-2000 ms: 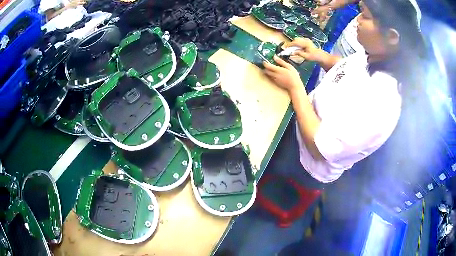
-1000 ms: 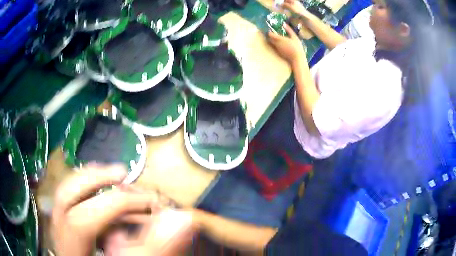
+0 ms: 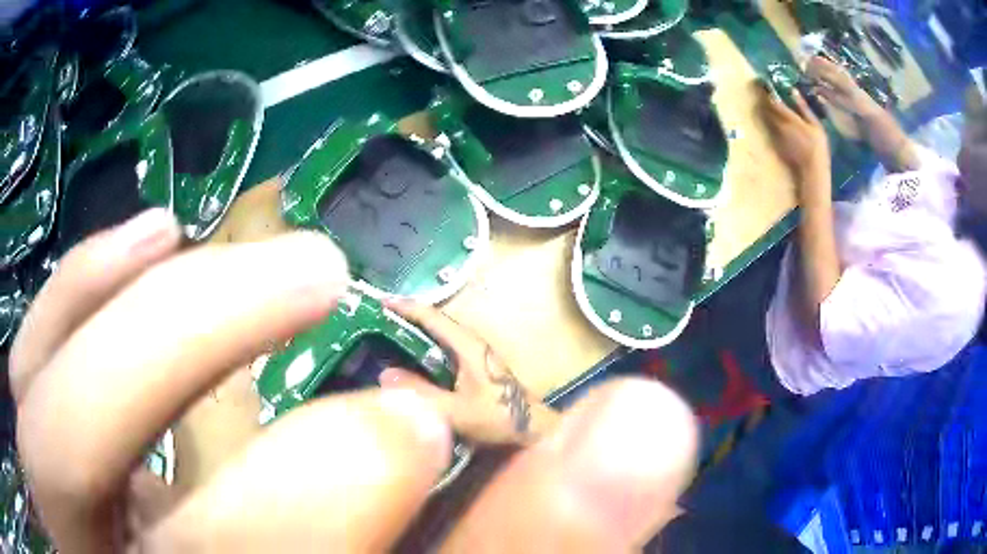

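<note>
A green car-shaped shell (image 3: 308,363) with a dark recess lies at the lower centre, partly hidden. My right hand (image 3: 476,379), with dark marks on its back, grips the shell's right side, fingers over the rim and thumb at the recess. My left hand (image 3: 216,400) is blurred and very close to the camera, filling the lower left and bottom. Its fingers are bent and spaced apart, and the frame cuts it off; whether it holds anything is hidden. Another green shell (image 3: 395,216) lies just beyond, recess up.
Several green shells overlap on the tan board (image 3: 520,292) and at the left. One shell (image 3: 644,265) lies near the board's right edge. A person in a pale top (image 3: 887,292) works at the right with both hands. A red stool (image 3: 736,390) and blue crates (image 3: 887,465) are beyond the bench edge.
The view has swung down and left. My hands were out of view, then appeared blurred at the lower left. My left hand now looms larger, and my right hand shows on a green shell.
</note>
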